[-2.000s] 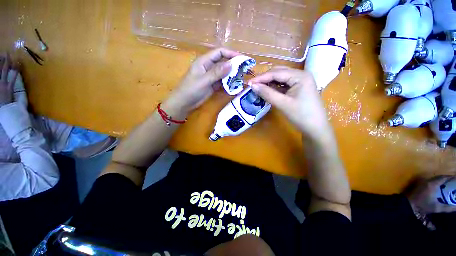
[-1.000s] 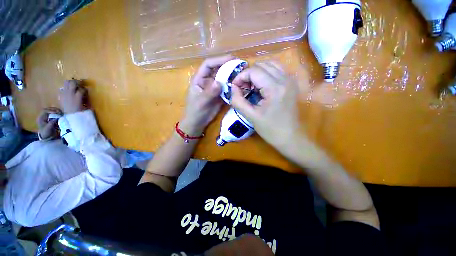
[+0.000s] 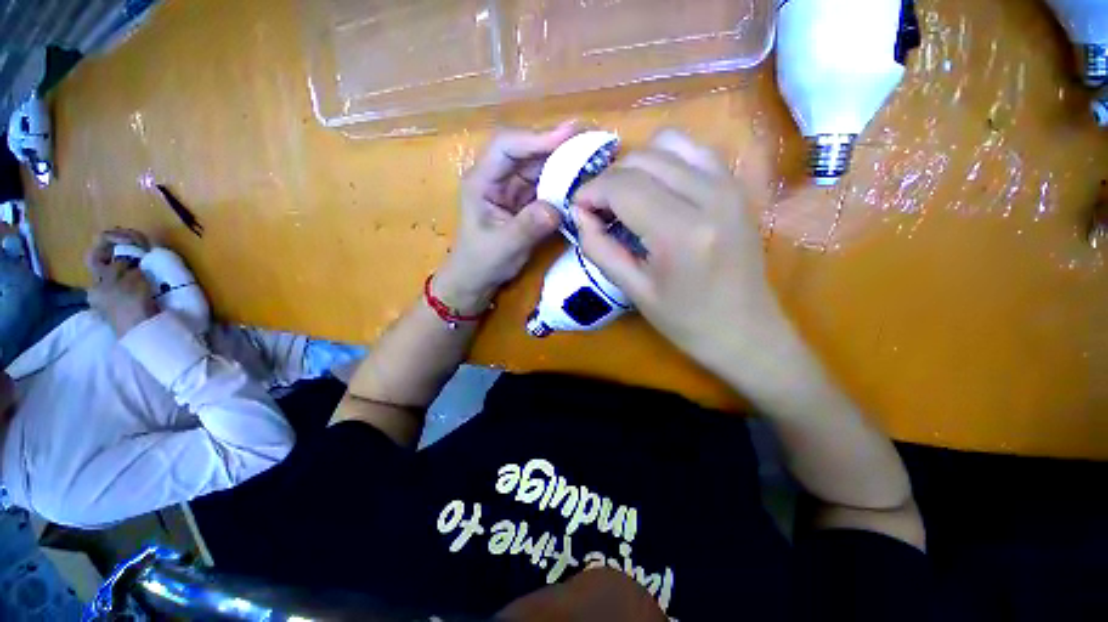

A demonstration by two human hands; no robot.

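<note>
My left hand [image 3: 498, 219] holds the white camera head shell [image 3: 563, 170] by its rounded outer side, its open side turned to the right. My right hand [image 3: 687, 237] is bent over the shell's open side, fingertips pinched at its edge; what they pinch is hidden. The bulb camera body [image 3: 569, 295] lies on the orange bench just below the hands, screw base to the lower left and a black square window facing up. Its wide end is covered by my right hand. Any wires between shell and body cannot be made out.
A clear plastic tray [image 3: 535, 75] lies beyond my hands. A large white bulb body [image 3: 838, 75] is at the upper right, others at the right corner. A dark thin tool [image 3: 180, 209] lies at left. Another person [image 3: 158, 377] in pale sleeves works at left, holding a white body.
The view has shifted left since the first frame. My right hand has moved in from above the body to the shell's open side and covers more of the body. My left hand still holds the shell.
</note>
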